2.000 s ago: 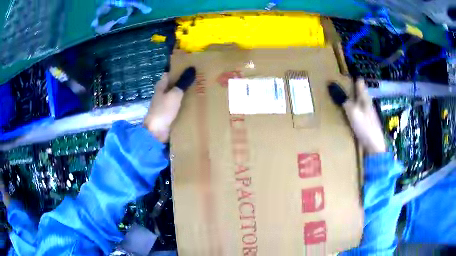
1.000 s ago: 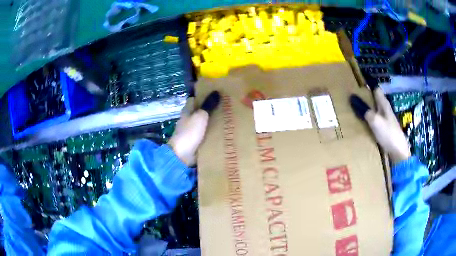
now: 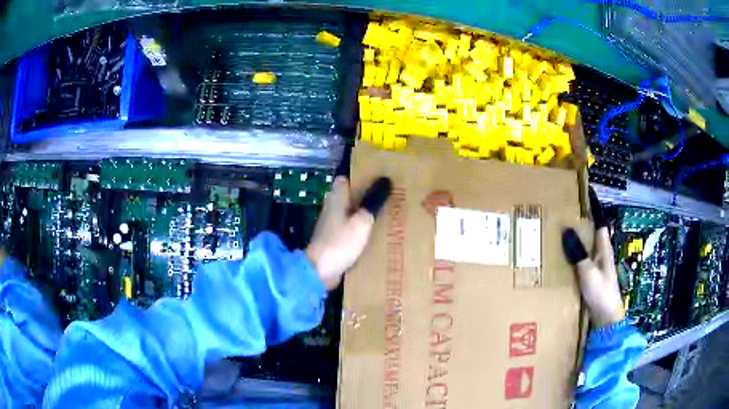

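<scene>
A flat brown component carton (image 3: 472,311) with red "LM CAPACI" print and a white label fills the lower middle, its far end at the shelf. Loose yellow film capacitors (image 3: 472,96) lie heaped beyond that end, in a dark-sided bin. My left hand (image 3: 348,232) grips the carton's left edge, a black cover on its thumb. My right hand (image 3: 598,275) grips the right edge, also with a black-covered thumb. The fingers under the carton are hidden.
A blue parts bin (image 3: 144,88) with dark cylinders stands at the left. Two yellow capacitors lie on a ribbed clear tray (image 3: 296,96). Circuit boards (image 3: 176,232) sit below a metal rail (image 3: 240,145). Coiled blue cord (image 3: 655,96) is at right. Another blue sleeve (image 3: 24,319) shows far left.
The carton and both hands are lower and further right in the picture. More capacitors show, spread as a loose heap beyond the carton's far end. The view has shifted too.
</scene>
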